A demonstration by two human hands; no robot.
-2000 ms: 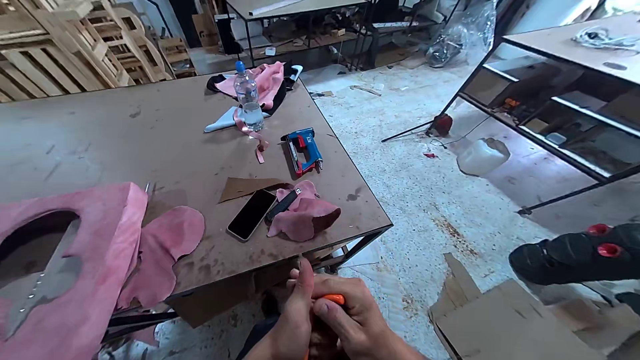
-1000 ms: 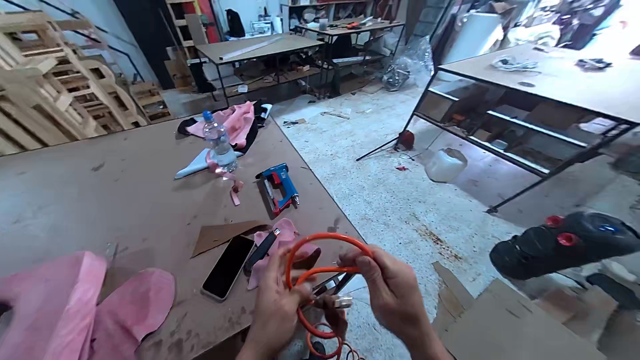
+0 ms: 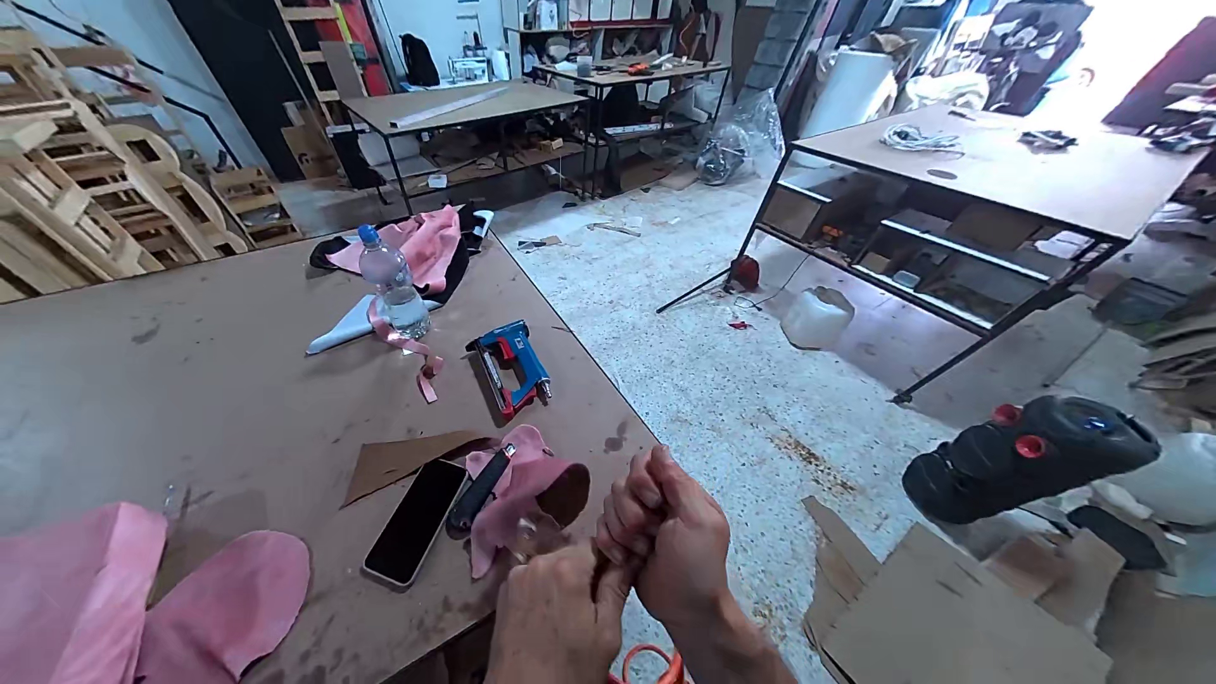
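My left hand [image 3: 560,608] and my right hand [image 3: 670,532] are closed together past the table's near right corner. A metal hose fitting [image 3: 534,540], partly blurred, sticks out at my left hand. Below them an orange hose [image 3: 655,663] shows at the frame's bottom; the hands hide how it runs between them. Left of the hands, a pink fabric piece [image 3: 503,518] lies on the table under a black-handled tool [image 3: 482,489]. Beside it are a phone [image 3: 415,522] and a brown offcut [image 3: 404,463]. Farther back lies a blue and red pneumatic staple gun [image 3: 513,369].
A water bottle [image 3: 394,285] stands by a pink strip [image 3: 427,366] and bundled fabric [image 3: 432,242]. Pink covered pieces [image 3: 228,598] lie at the table's left. Cardboard [image 3: 950,608] and a black and red object [image 3: 1031,456] are at right, below another workbench [image 3: 997,171].
The hands were apart around looped orange hose one second ago; now they are closed together and the hose shows only at the bottom edge. The view has tilted up since two seconds ago.
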